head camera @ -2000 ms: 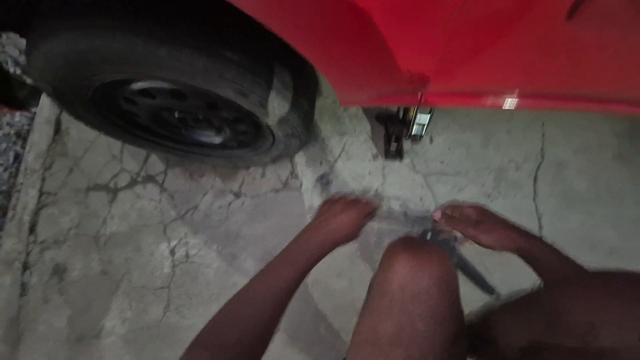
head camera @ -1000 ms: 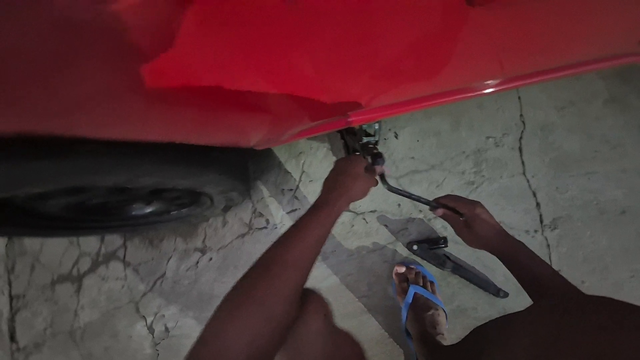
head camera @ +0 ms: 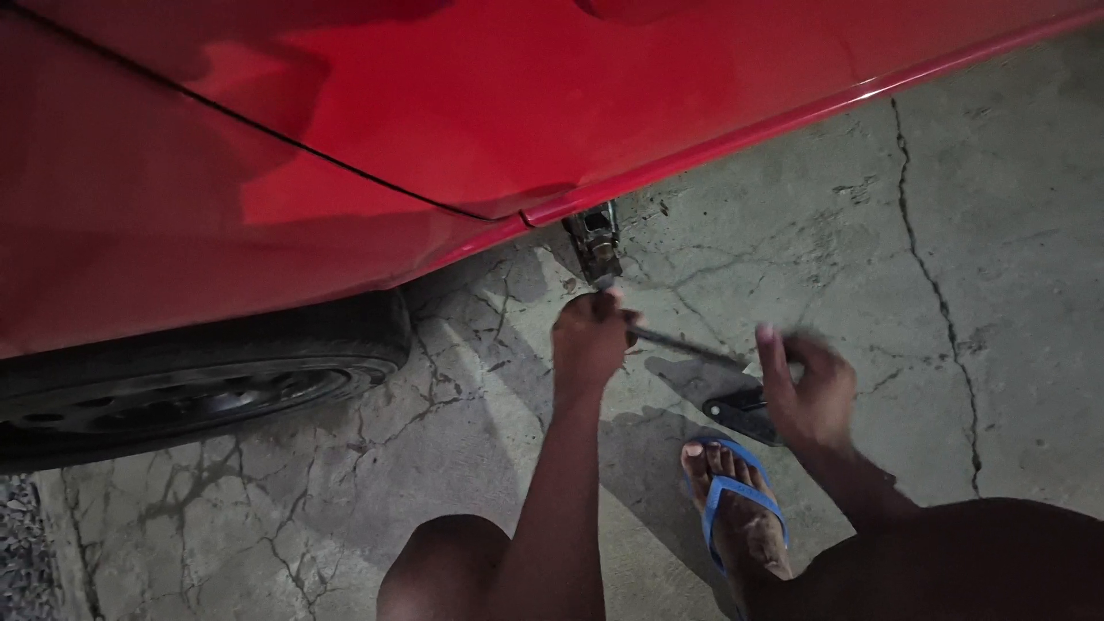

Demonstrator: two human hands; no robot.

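Note:
A metal car jack (head camera: 595, 237) stands on the concrete under the sill of a red car (head camera: 483, 121). My left hand (head camera: 591, 336) is closed around the bent end of a dark metal crank handle (head camera: 690, 347), just below the jack. The handle runs from that hand down to the right. Near its far end my right hand (head camera: 811, 379) is raised, thumb and fingers apart and blurred; no grip on the handle shows. A black folded metal tool (head camera: 742, 414) lies on the ground, partly hidden behind my right hand.
The car's wheel (head camera: 216, 379) is at the left, close to the ground. My foot in a blue flip-flop (head camera: 742, 496) rests below the black tool. Cracked concrete (head camera: 862, 259) spreads around, with gravel (head camera: 21, 543) at the lower left edge.
One second ago my right hand was closed on the handle's end; now its fingers are apart. Two seconds ago both hands were farther from the jack. The view has shifted.

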